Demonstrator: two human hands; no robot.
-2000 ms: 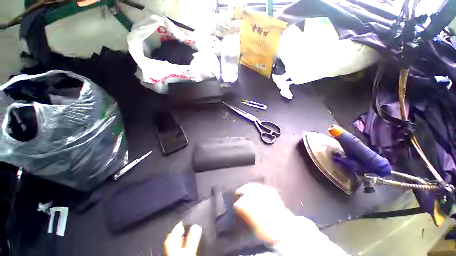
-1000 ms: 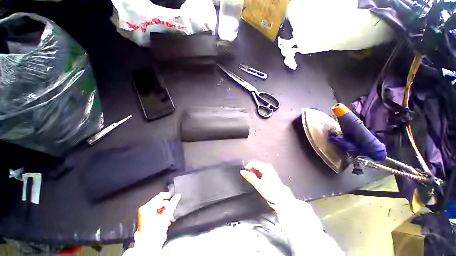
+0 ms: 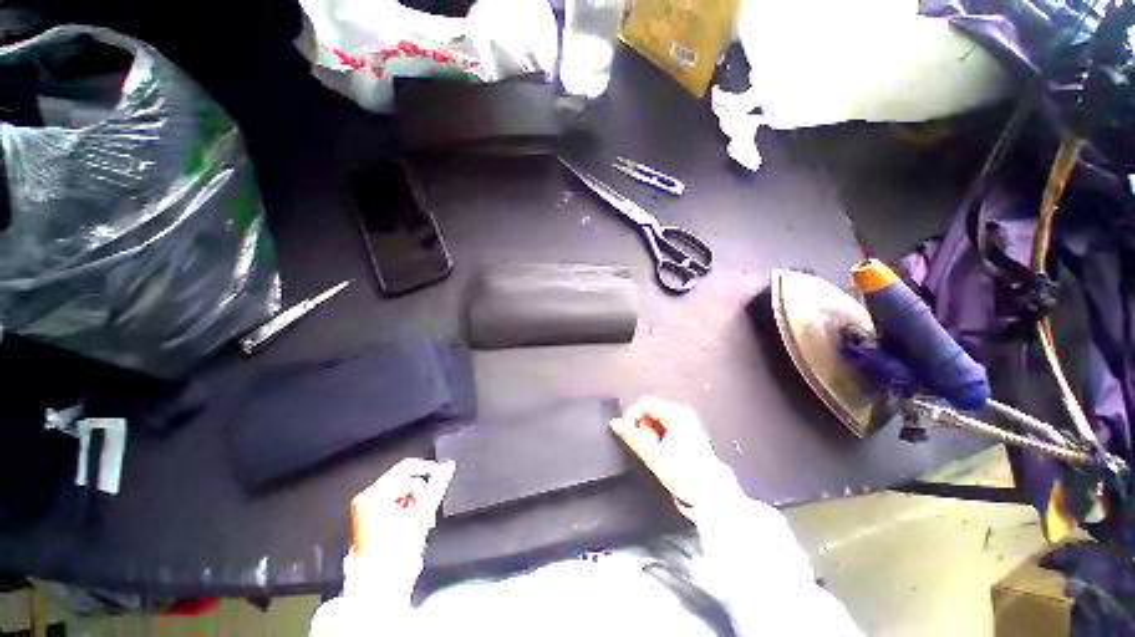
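Observation:
A dark grey rectangular piece (image 3: 535, 458) lies flat at the table's front edge, over darker cloth. My left hand (image 3: 401, 504) pinches its left end between thumb and fingers. My right hand (image 3: 660, 442) pinches its upper right corner. Both hands are overexposed, so finger detail is partly lost. A navy cloth pile (image 3: 336, 411) lies to the left. A curled grey-black stack of interfacing pieces (image 3: 551, 304) lies just beyond the held piece.
The iron (image 3: 822, 355) stands at right with its braided hose (image 3: 996, 429). Shears (image 3: 641, 224), thread snips (image 3: 650, 176), a phone (image 3: 403, 229) and tweezers (image 3: 296, 317) lie beyond. A clear plastic bag (image 3: 137, 237) is at far left. A dark folded stack (image 3: 477, 116) is at the back.
From two seconds ago, the hands have moved apart to the ends of the piece, which now lies flatter and squarer. Since one second ago, the view has shifted slightly.

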